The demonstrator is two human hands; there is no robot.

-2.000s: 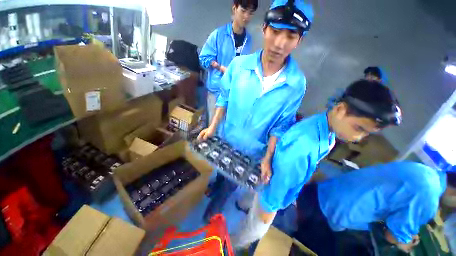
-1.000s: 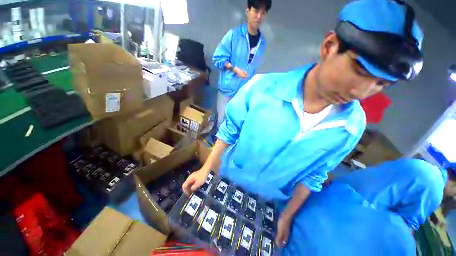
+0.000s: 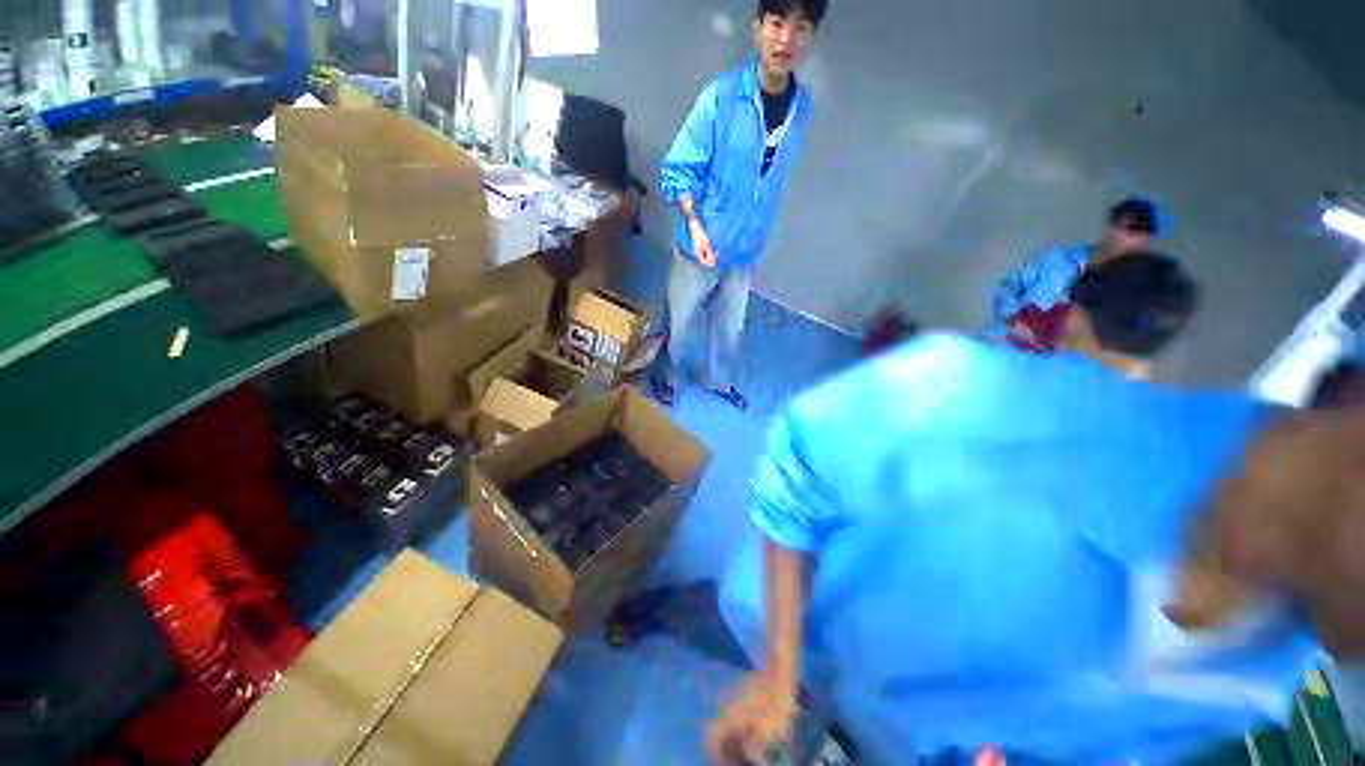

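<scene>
Neither of my hands is in view. An open brown carton (image 3: 517, 524) stands on the blue floor, with dark trays (image 3: 587, 494) inside it. A brown carton with its top flaps closed (image 3: 392, 666) is nearer, cut off by the bottom edge. Left of the open carton, a stack of trays holds black phones with white label patches (image 3: 374, 457). A person in a blue smock (image 3: 958, 509) bends low close in front at the right, blurred. That person's hand (image 3: 761, 718) is at the bottom edge; what it holds cannot be told.
A green bench (image 3: 90, 392) at the left bears black trays (image 3: 225, 270) and a large carton (image 3: 374, 217). Shiny red sheeting (image 3: 217, 606) lies below it. Smaller open cartons (image 3: 602, 337) stand behind. Another person (image 3: 734, 195) stands at the back; others are at the right.
The person who carried a clear tray of phones came close and the tray is out of sight; a person now bends low there. The red stool has left view. The cartons appear further right.
</scene>
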